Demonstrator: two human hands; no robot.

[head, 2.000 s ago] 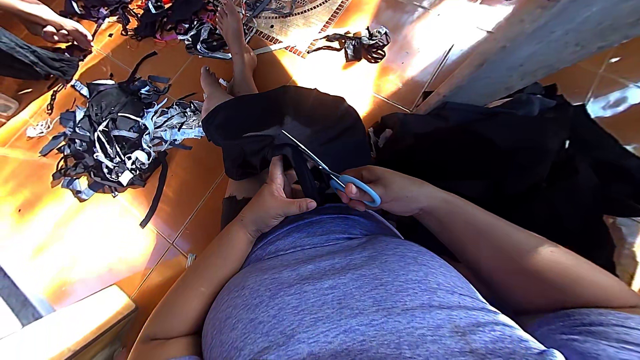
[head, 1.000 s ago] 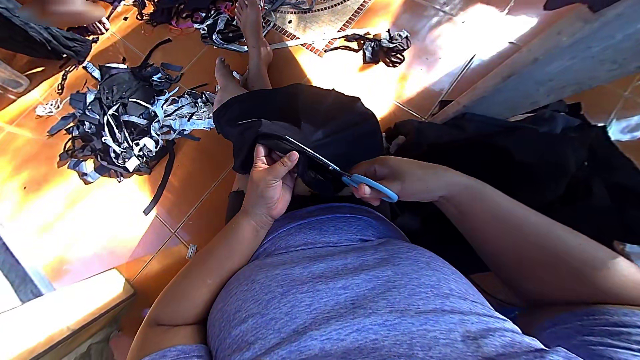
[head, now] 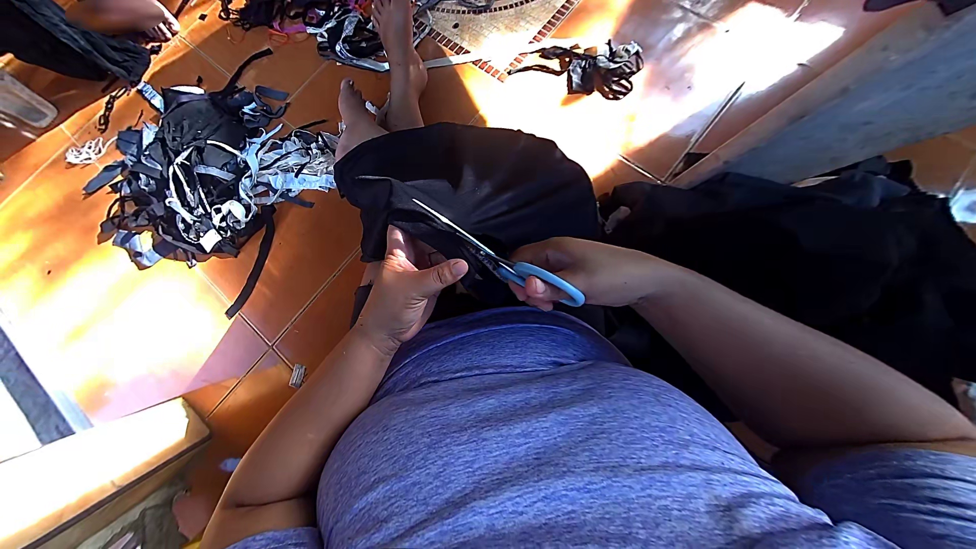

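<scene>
My right hand [head: 583, 271] grips a pair of scissors [head: 549, 284] by its light blue handles, the blades pointing up and left over a black cloth [head: 480, 171] spread on my lap. Left of the scissors, my left hand [head: 408, 290] holds the near edge of this cloth, its thumb on the near side and its fingers partly hidden by the fabric. One long blade lies above the cloth; where the other blade runs is hard to make out. More black fabric [head: 801, 267] is heaped to my right.
On the tiled floor at left lies a pile of black, white and grey fabric strips [head: 198, 168]. A smaller strip bundle [head: 606, 70] is farther off. Another person's foot [head: 156, 21] shows at the top left. A pale wooden edge [head: 99, 473] stands lower left, a grey slab [head: 846, 107] upper right.
The scissors, angled more steeply across the cloth two seconds ago, now lie lower over it. My left thumb has shifted along the cloth's edge. The view has moved slightly.
</scene>
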